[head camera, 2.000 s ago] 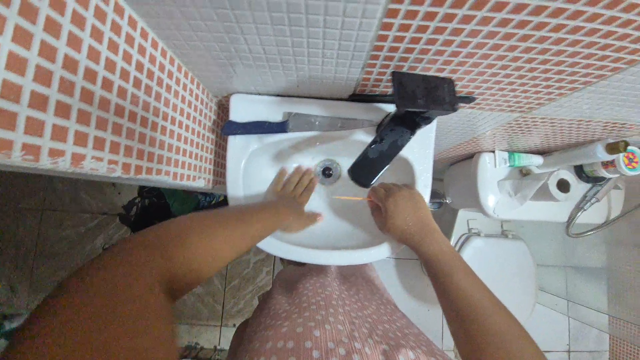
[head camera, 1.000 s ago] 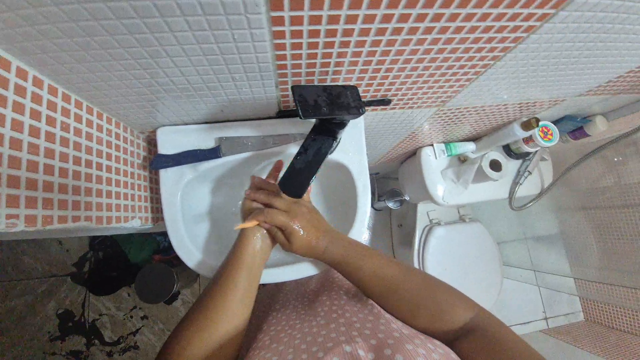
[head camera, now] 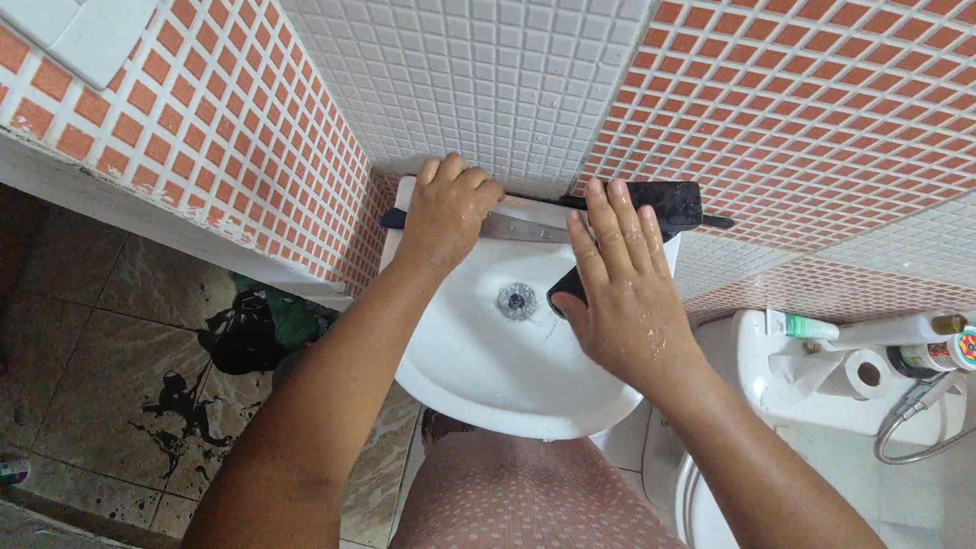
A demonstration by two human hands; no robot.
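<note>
A white sink [head camera: 518, 415] with a metal drain [head camera: 517, 302] lies in front of me. At its back left, my left hand [head camera: 455, 210] has curled fingers over the rim; whether they grip anything cannot be told. A thin orange strip [head camera: 521, 200] shows beside its fingertips. Under this hand a long-bladed knife [head camera: 526, 229] lies along the back ledge, its wet metal blade to the right and its dark blue handle [head camera: 393, 219] partly hidden. My right hand [head camera: 627, 282], wet, is spread flat over the black faucet [head camera: 679, 204], hiding most of its spout.
At the right, a toilet tank [head camera: 751, 366] holds a green-and-white tube [head camera: 808, 326], a toilet paper roll [head camera: 865, 375] and containers. A metal shower hose [head camera: 888, 438] hangs beside it. Tiled walls border the sink. Dark stuff [head camera: 244, 328] and splashes lie on the floor at left.
My hands, together under the faucet one second ago, are now apart. The left is at the sink's back rim, the right over the faucet. The orange strip was at my right hand before.
</note>
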